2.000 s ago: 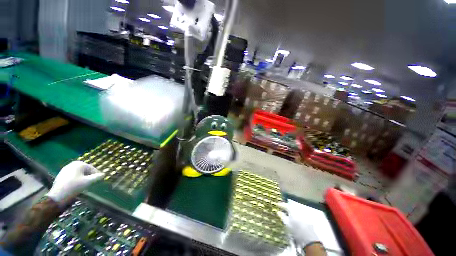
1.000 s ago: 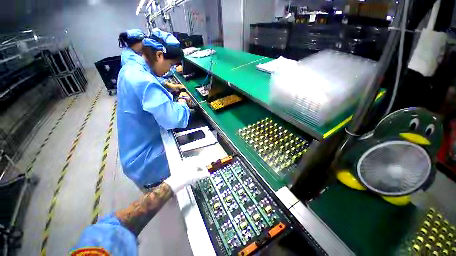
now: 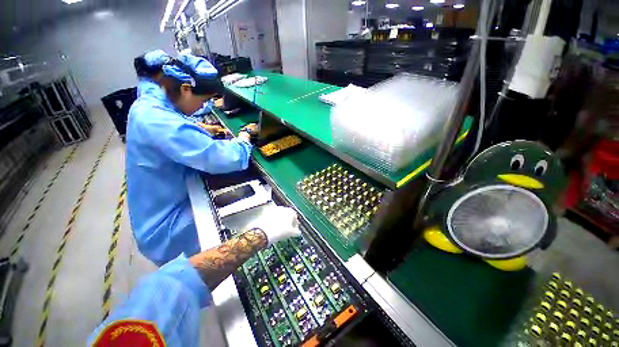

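Observation:
My left hand point(image 3: 275, 223), in a white glove, lies over the far end of a black carrier point(image 3: 365, 308). Its fingertips are at the carrier's far right corner; whether they grip anything is not clear. The carrier holds several green circuit boards point(image 3: 288, 278) side by side, with yellow-wrapped transformers on them. An orange end bar point(image 3: 332, 324) shows at the near end; the far end bar is hidden by my glove. My right hand is out of the picture. A clear blister tray of transformers point(image 3: 341, 196) lies under the shelf.
A green penguin fan point(image 3: 499, 203) stands on the bench, with a second blister tray point(image 3: 567, 315) to its right. Clear empty trays point(image 3: 400, 122) are stacked on the shelf point(image 3: 288, 101). A person in a blue smock point(image 3: 170, 159) works at the left, near a black parts tray point(image 3: 281, 146).
The view has swung left from the fan and red bin to the line. My left hand has moved from beside the blister tray to the carrier's far end. My right hand has left the picture.

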